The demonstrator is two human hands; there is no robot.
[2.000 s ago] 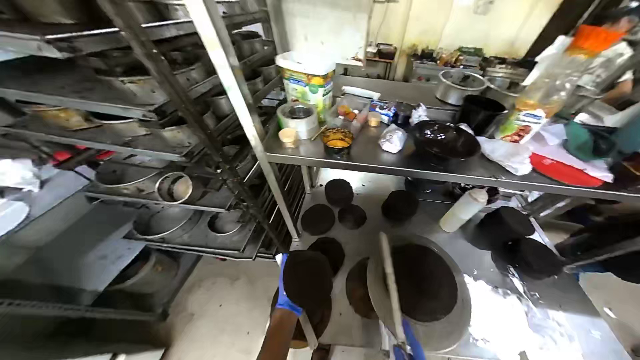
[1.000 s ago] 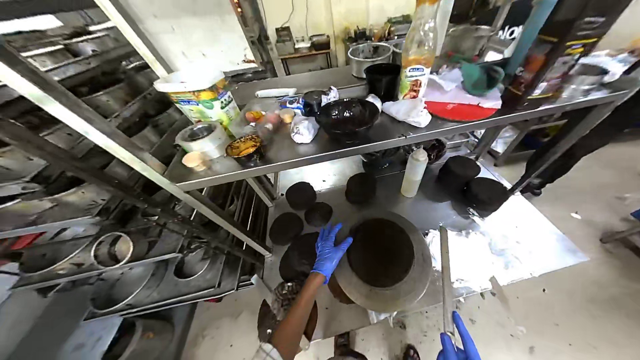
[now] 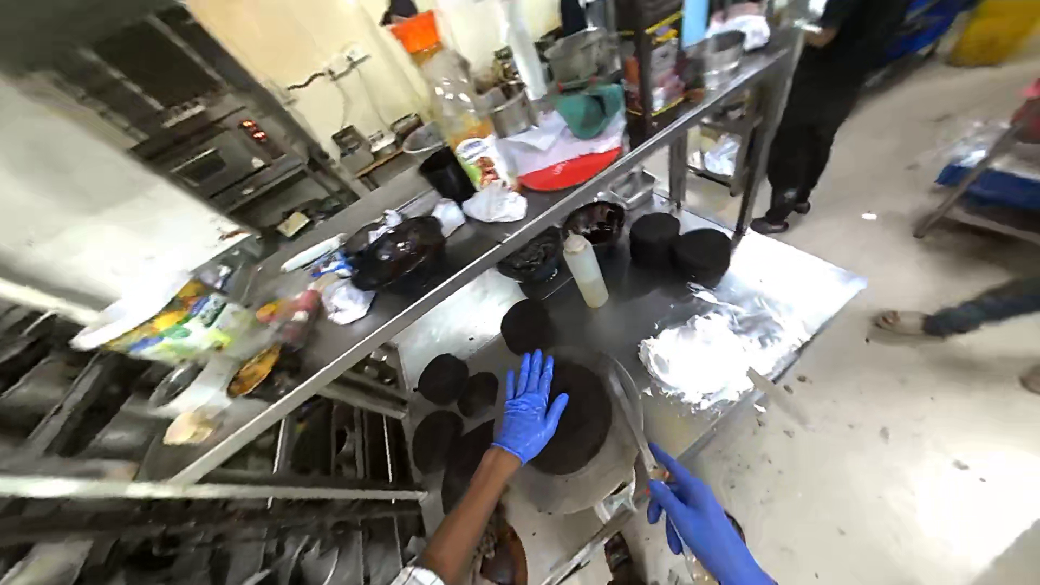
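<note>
Spread flat in a blue glove, my left hand lies over the left part of a dark round cake layer, palm down. That layer rests on a round metal turntable. My right hand, also gloved in blue, holds a long serrated knife by its handle, with the blade over the turntable's right side. Several dark cake rounds lie left of and behind the turntable. A squeeze bottle stands behind it. White cream is heaped on the steel table to the right, beside a spatula.
A raised steel shelf crosses behind, carrying a black bowl, a plastic tub and a red board. Tall cake stacks stand beneath its right end. Metal racks are at left. A person in dark clothes stands beyond the shelf.
The view has swung strongly to the right. My right hand has brought the knife from beside the turntable to over its right side. My left hand was off the cake layer at the turntable's left edge.
</note>
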